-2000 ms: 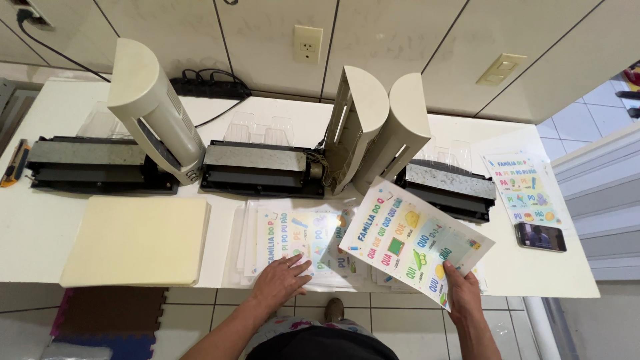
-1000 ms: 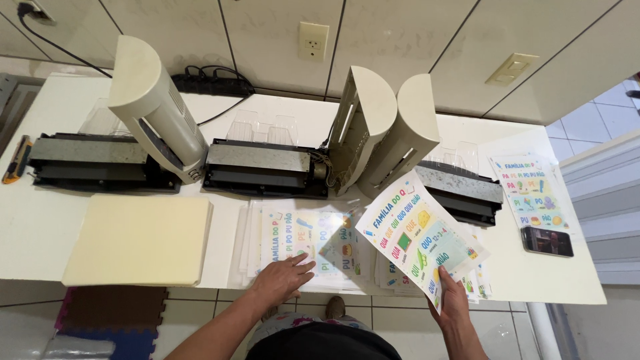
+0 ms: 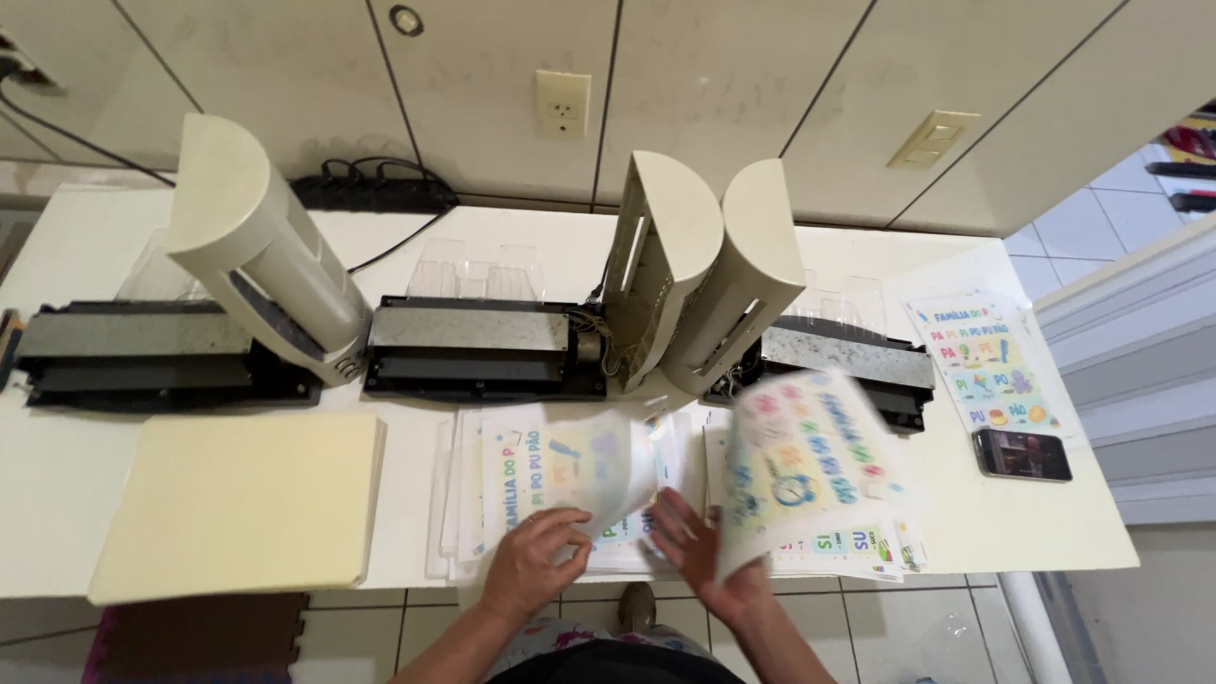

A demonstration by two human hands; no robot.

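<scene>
My left hand (image 3: 537,560) pinches the lower edge of a printed syllable sheet (image 3: 560,461) on the left paper stack, and that sheet curls up on its right side. My right hand (image 3: 708,560) has its fingers spread toward the curled sheet. A blurred, tilted printed sheet (image 3: 807,456) with a clock picture rests against the thumb side of my right hand; how it is held is unclear. Beneath it lies a second stack of printed sheets (image 3: 836,546) at the table's front edge.
Three opened laminating machines (image 3: 484,347) stand along the table, with removed beige covers (image 3: 256,237) upright beside them. A cream-coloured stack (image 3: 242,503) lies at left. At right are a phone (image 3: 1021,454) and more printed sheets (image 3: 988,361). A power strip (image 3: 370,193) lies by the wall.
My right hand has moved left, toward the left stack. A sheet on that stack, flat before, now curls upward at my left hand. A different printed page face shows at my right hand.
</scene>
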